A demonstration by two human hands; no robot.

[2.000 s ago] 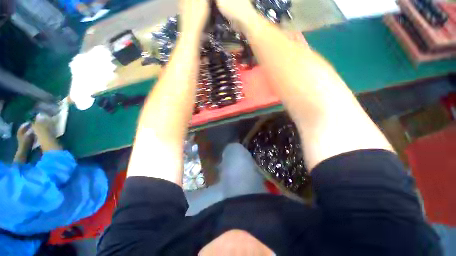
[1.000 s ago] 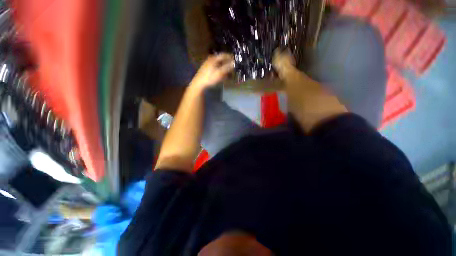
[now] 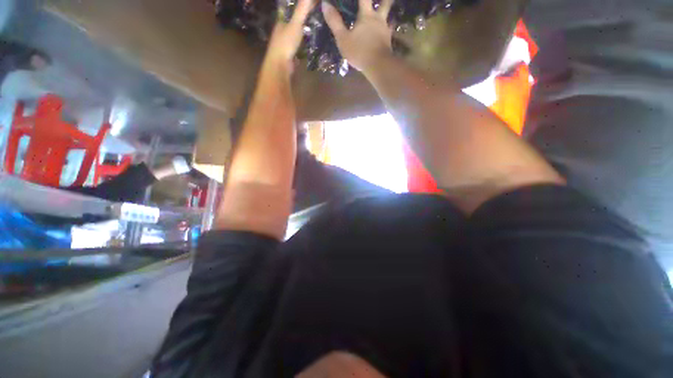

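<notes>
An open brown carton point(image 3: 332, 100) lies in front of me at the top of the view, with dark shiny metal parts point(image 3: 325, 53) inside. My left hand point(image 3: 294, 26) reaches into the parts and is cut off by the top edge. My right hand point(image 3: 364, 35) lies over the parts with its fingers spread, also near the top edge. Whether my left fingers hold any part cannot be told.
Red plastic stools point(image 3: 50, 140) and a person point(image 3: 22, 81) are at the left. A grey bench-like edge point(image 3: 103, 295) runs along the lower left. Red and orange material point(image 3: 514, 92) shows right of the carton. The surroundings are blurred.
The view has turned and the carton looks closer and larger. Both hands now reach further up, over the parts; before, they were at the near edge of the parts. The bench edge and trays have left view.
</notes>
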